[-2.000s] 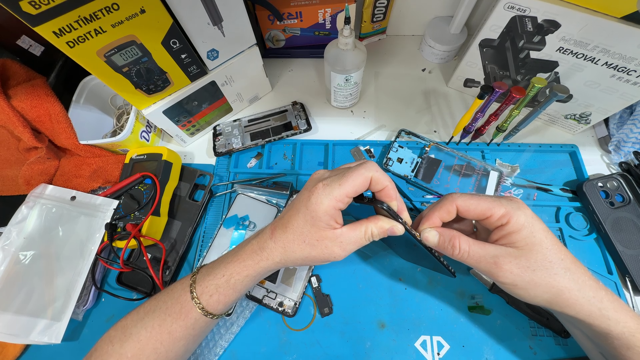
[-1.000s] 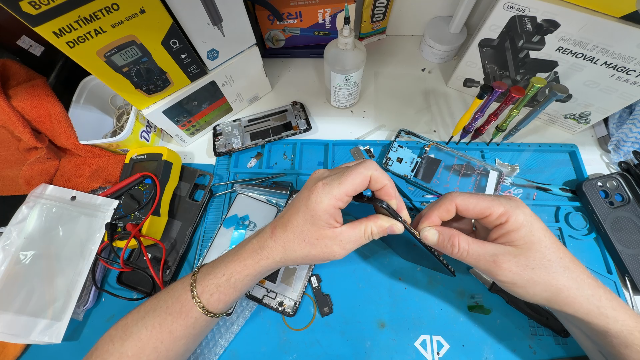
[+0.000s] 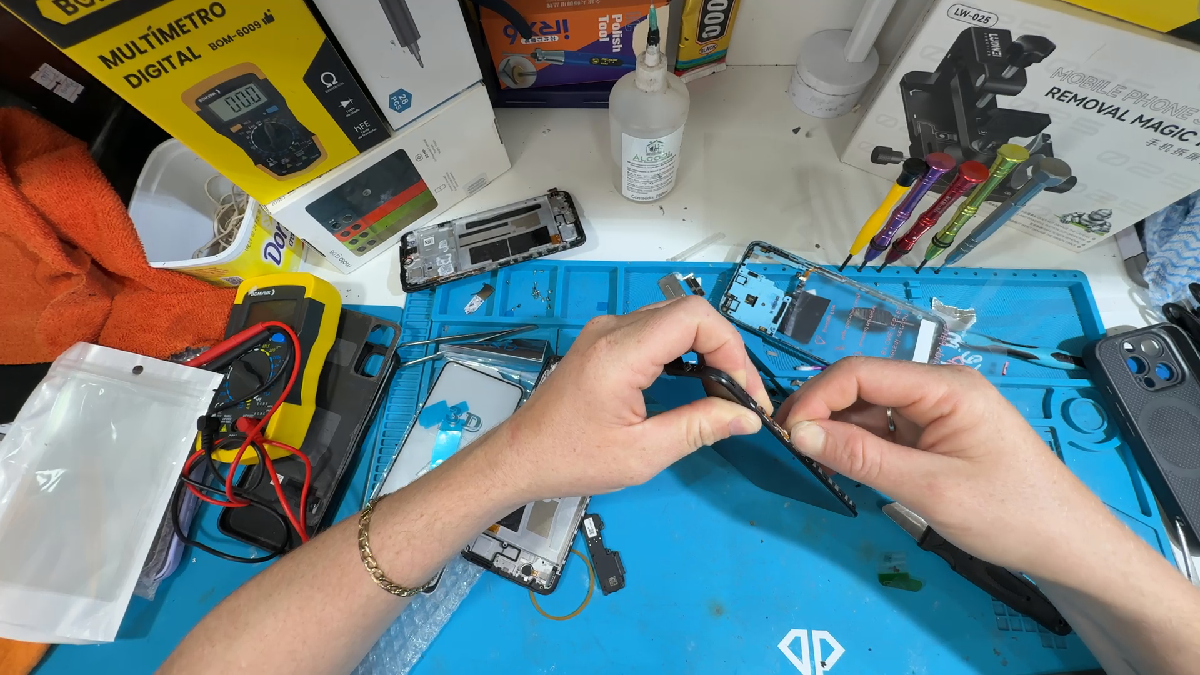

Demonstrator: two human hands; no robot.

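A dark, thin phone part (image 3: 795, 461), seen nearly edge-on, is tilted above the blue silicone mat (image 3: 694, 591). My left hand (image 3: 647, 394) pinches its upper edge between thumb and fingers. Close beside it, the thumb and forefinger of my right hand (image 3: 891, 431) are closed on the same edge; whether they hold a smaller piece is hidden. Under my left forearm lies an opened phone frame (image 3: 539, 539), with a small black module (image 3: 605, 555) at its right. A phone with a white face (image 3: 459, 412) lies to the left of that frame.
A clear phone back cover (image 3: 844, 314) and upright screwdrivers (image 3: 947, 211) stand beyond my right hand. A black-handled knife (image 3: 994, 577) lies near my right wrist. At the left are a yellow multimeter (image 3: 281, 356) with leads and tweezers (image 3: 464, 339). A dropper bottle (image 3: 649, 131) stands behind.
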